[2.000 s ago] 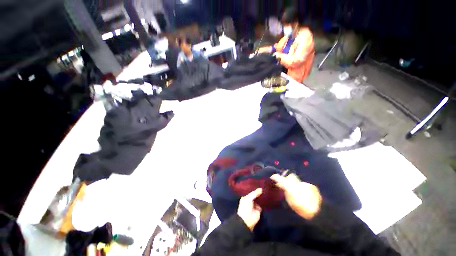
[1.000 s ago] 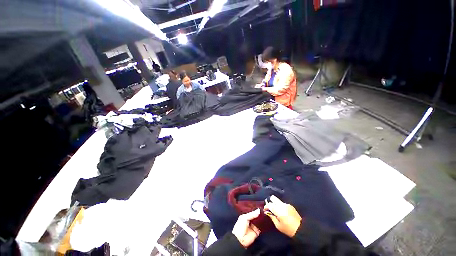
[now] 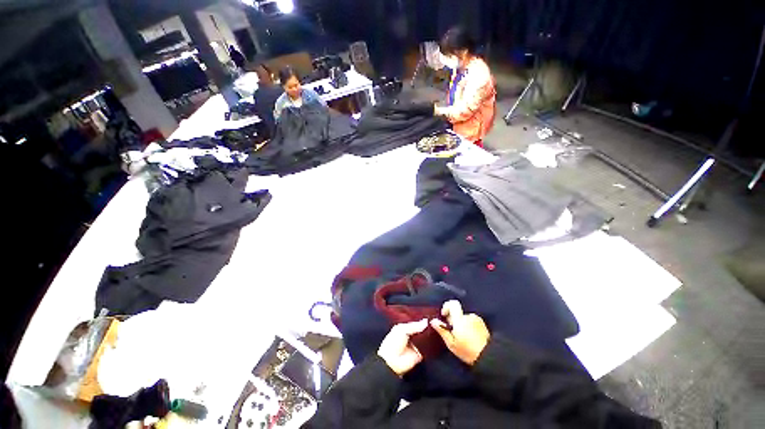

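A navy coat (image 3: pixel 512 297) with small red buttons lies on the white table in front of me. Its dark red trim (image 3: pixel 390 303) is bunched near my hands. My left hand (image 3: pixel 401 347) pinches the lower part of the trim from the left. My right hand (image 3: pixel 464 333) pinches the same part from the right, fingertips close to the left ones. No needle or thread can be made out. A grey curved hook (image 3: pixel 320 312) sticks out left of the coat.
A button tray (image 3: pixel 277 394) is at lower left, with a green spool (image 3: pixel 188 409) and a carton (image 3: pixel 99 360) further left. Black garments (image 3: pixel 189 226) lie along the left. Grey cloth (image 3: pixel 524 201) is beyond the coat. A person in orange (image 3: pixel 471 96) and another person (image 3: pixel 294 96) are at the far side.
The view has tilted and shifted. My right hand has moved slightly closer to my left at the red trim, and both still hold it.
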